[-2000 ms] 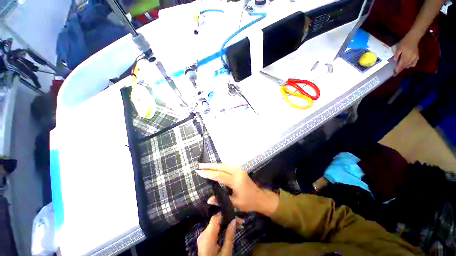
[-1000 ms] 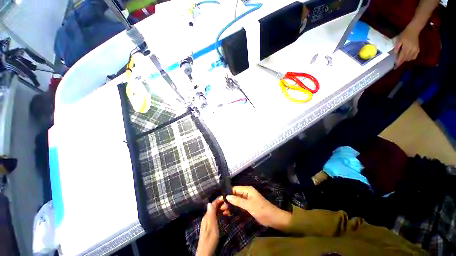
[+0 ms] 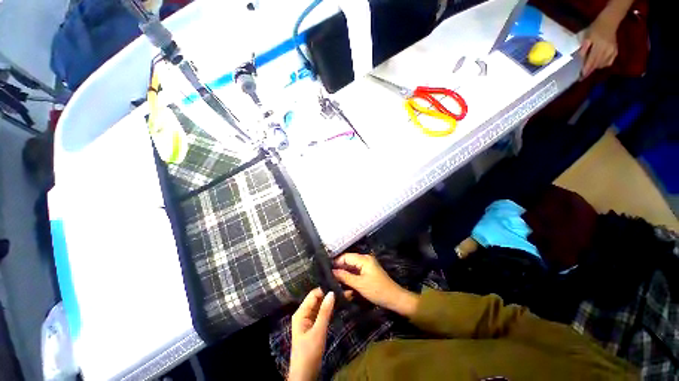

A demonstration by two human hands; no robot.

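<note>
A plaid panel [image 3: 242,238] in black and cream checks lies flat on the white table, its far end at the presser foot [image 3: 272,141]. A black strip [image 3: 301,212] runs along its right edge from the needle area toward me. My right hand [image 3: 368,281] pinches the strip at the table's front edge. My left hand [image 3: 311,327] is just beside it, fingertips on the near end of the strip and panel edge. Some fingertips are hidden by the cloth.
Red and yellow-handled scissors [image 3: 435,109] and a thin pink-blue tool [image 3: 333,138] lie right of the needle. A yellow-green item [image 3: 176,143] lies on the plaid at left. Another person's hand [image 3: 599,50] rests on the table's right end. Light blue cloth [image 3: 506,227] is at lower right.
The view has shifted, so the table sits further left and up. My right hand has gone from lying over the panel edge to pinching the strip lower down. My left hand has come up beside it.
</note>
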